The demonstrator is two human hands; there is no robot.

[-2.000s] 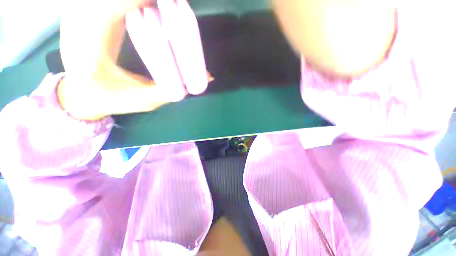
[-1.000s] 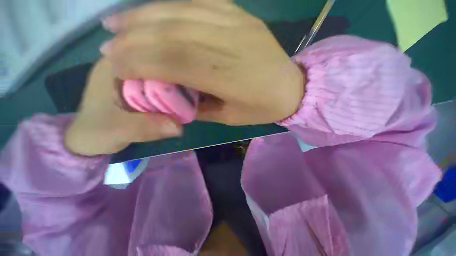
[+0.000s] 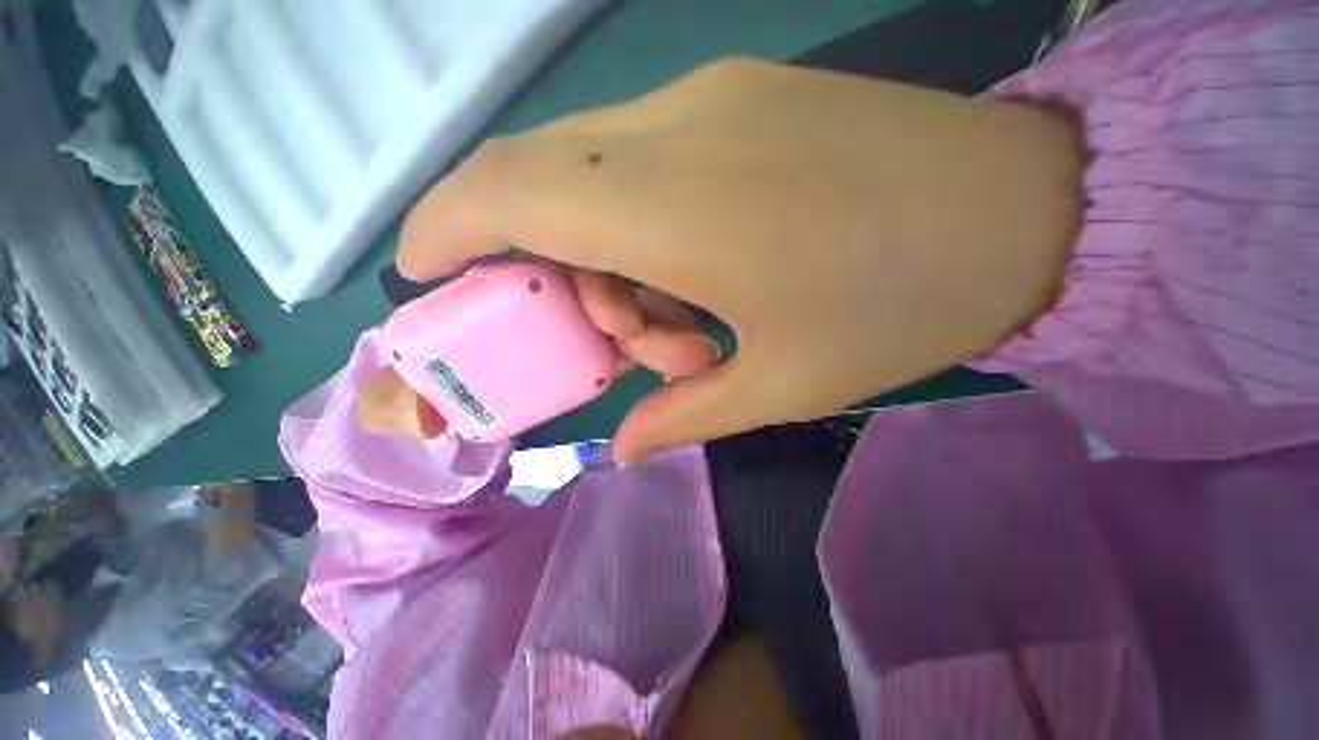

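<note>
A pink smartwatch unit shows its plain back, with a small printed label and dark dots near its corners. My left hand is mostly hidden under and behind the unit; only skin near the cuff clearly shows, and the unit rests in its grip. My right hand arches over from the right, back of the hand up. Its forefinger lies at the unit's upper edge and its thumb reaches below the right corner. Curled fingertips show between unit and right palm. Whether more units lie underneath is hidden.
A white foam tray lies at upper left on the green bench. A patterned strip, a crumpled white scrap and a printed white bag lie left of it. A black mat runs behind my right hand. A person is at lower left.
The view has turned left, bringing in the tray and strip. The pink stack seen edge-on between my hands now shows one unit's labelled back. The yellow sheet has left view.
</note>
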